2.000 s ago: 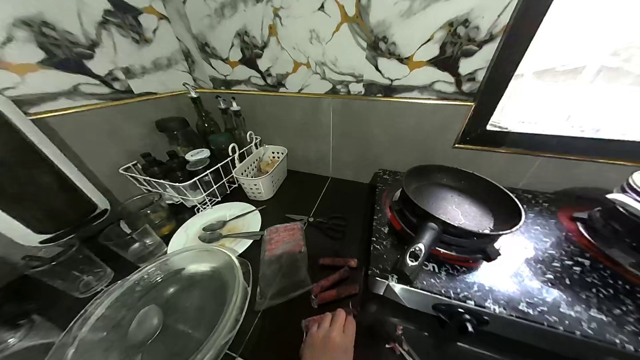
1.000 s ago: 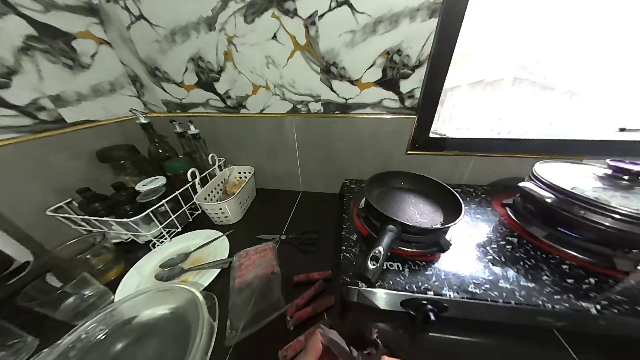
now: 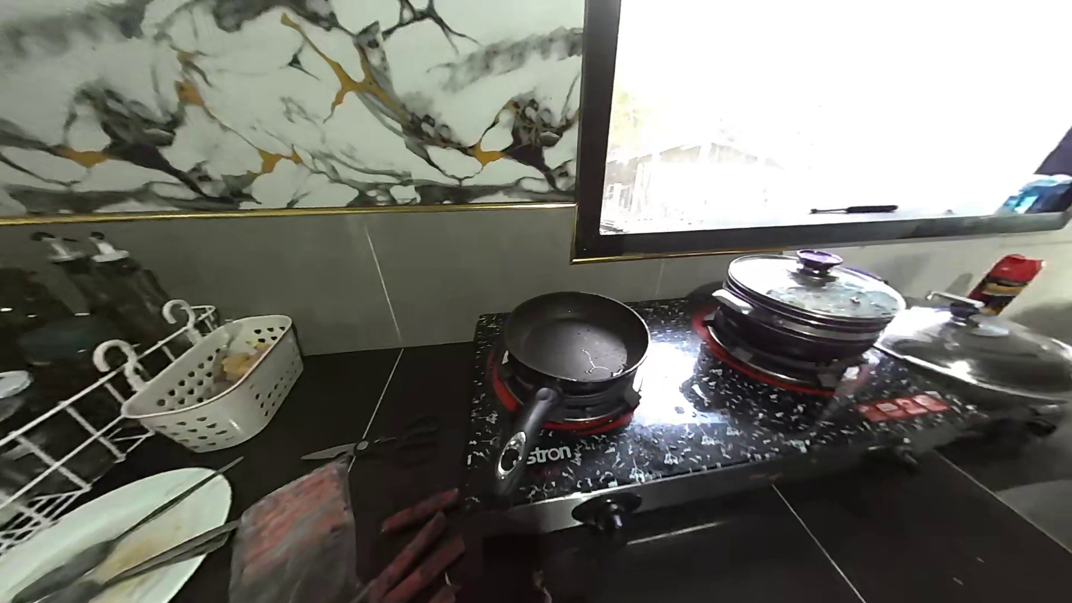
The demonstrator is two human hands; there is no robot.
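Neither of my hands shows at this moment. Several dark red, sausage-like sticks lie on the black counter at the lower middle, cut off by the bottom edge. To their left is a clear plastic bag with reddish contents, and behind them lie scissors with dark handles. A black frying pan rests on the left burner of the gas stove, its handle towards the front. On the right burner stands a dark pot under a glass lid.
A white plate holding utensils is at lower left, beside a white wire rack of bottles and a perforated white basket. Further right are a large lidded pan and a red-capped can. A window frame borders the stove's back.
The view has swung right and up. My hand, at the sticks two seconds ago and low in view one second ago, has left the frame.
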